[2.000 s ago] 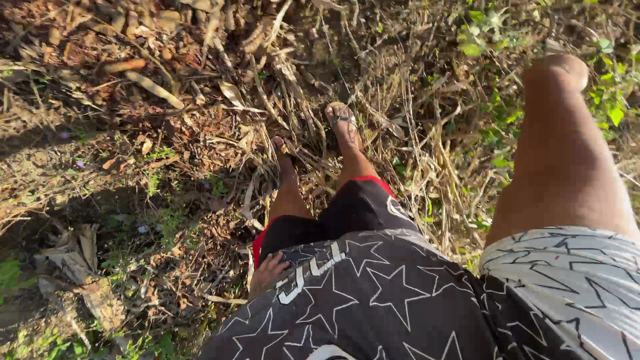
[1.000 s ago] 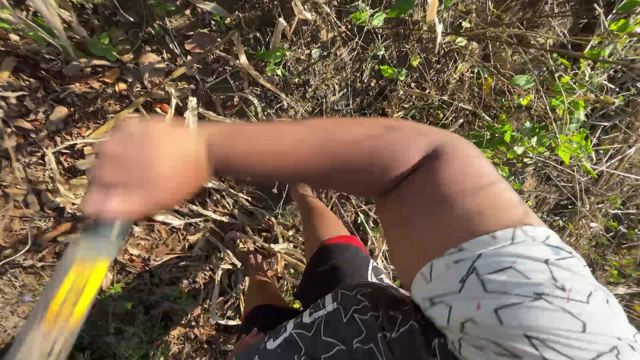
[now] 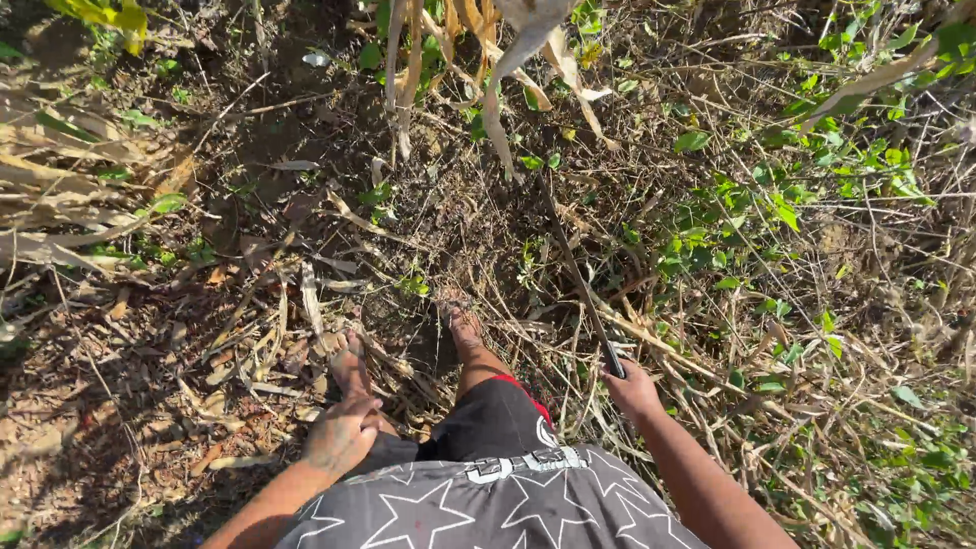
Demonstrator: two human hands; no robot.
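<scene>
My right hand (image 3: 634, 389) is closed around the black handle of a machete (image 3: 573, 267) at my right side. Its long, dark blade points forward, seen nearly edge-on, over dry stalks and low weeds. In front of my left thigh is my left hand (image 3: 341, 435), with nothing visible in it; its fingers are partly bent and bunched, and the palm side is hidden. Dry, curled corn leaves (image 3: 496, 69) hang at the top centre, ahead of the blade tip.
Dry stalks and leaf litter (image 3: 229, 351) cover the ground around my feet (image 3: 465, 328). A heap of dry corn leaves (image 3: 53, 198) lies at the left. Green vines (image 3: 709, 236) and tangled dry stems spread over the right side.
My right arm, which reached across to the left a second ago with a blurred blade, is now low at my right side. The view has shifted, and hanging dry leaves now show.
</scene>
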